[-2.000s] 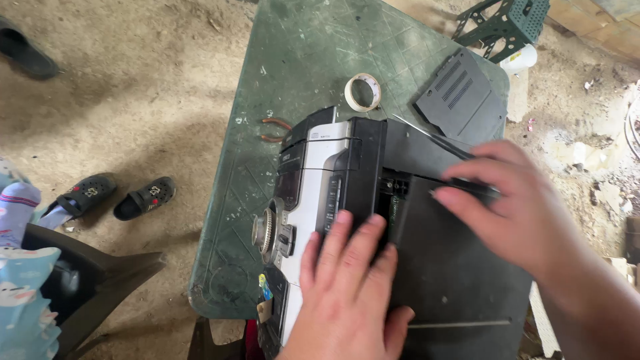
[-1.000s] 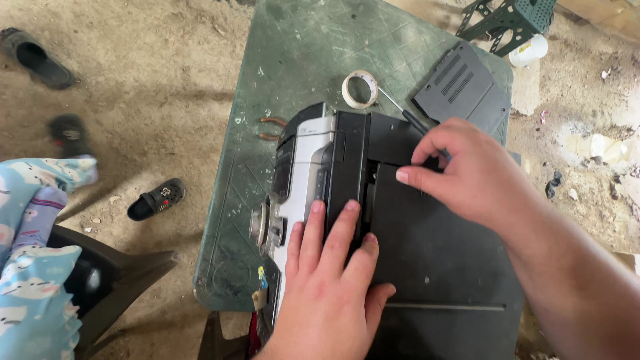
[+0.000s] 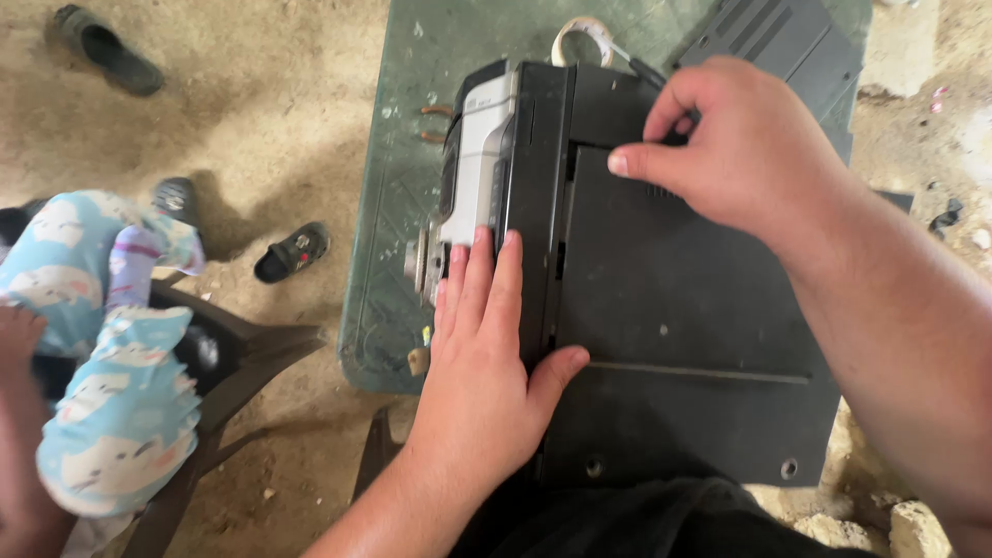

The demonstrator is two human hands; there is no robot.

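A black and silver audio unit lies on a green plastic table, its silver front facing left and a knob sticking out there. Flat on the unit's front edge rests my left hand, fingers extended and holding nothing. My right hand is over the upper part of the black panel, its thumb at the panel's upper corner. A thin tool with a dark handle and a metal shaft is in its curled fingers; the rest of the handle is hidden. Narrow gaps show along the panel's left edge.
Beyond the unit lie a roll of tape, a vented dark plastic cover and orange-brown plier handles. At the left a person in patterned blue trousers sits on a dark plastic chair. Clogs lie on the dirt floor.
My right hand has moved left to the panel's upper corner, still with the tool. The gap that showed the inside of the unit two seconds ago is now mostly covered. The view has moved closer.
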